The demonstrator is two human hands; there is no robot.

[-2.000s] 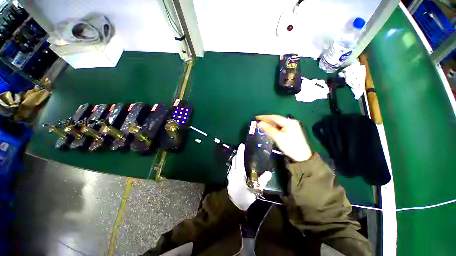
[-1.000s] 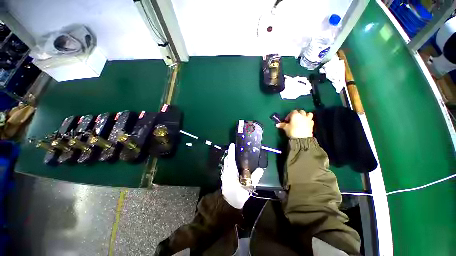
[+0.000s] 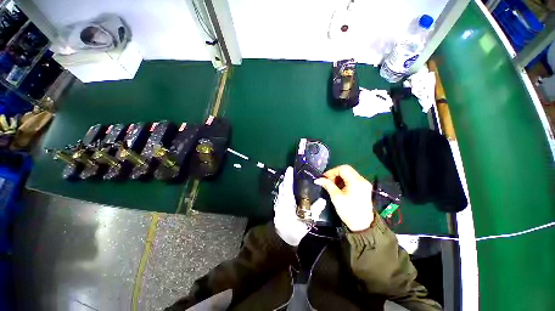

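A black electronic lock panel is held upright in front of me, its round pad at the top and a brass part at its lower end. No dots are lit on it. My left hand, in a white glove, grips its lower left side. My right hand, bare, has its fingertips at the panel's right face, pinching something small and thin that I cannot make out. A small green circuit board with red wire lies right of my right hand.
Several lock panels with brass parts stand in a row at left. Another panel lies at the back, near white paper and a water bottle. A black cloth lies at right. White strips lie left of my work.
My right hand has come back from the bench at right to the held panel. The panel's lit dots are gone. The green board now shows beside my right hand. The view has shifted slightly.
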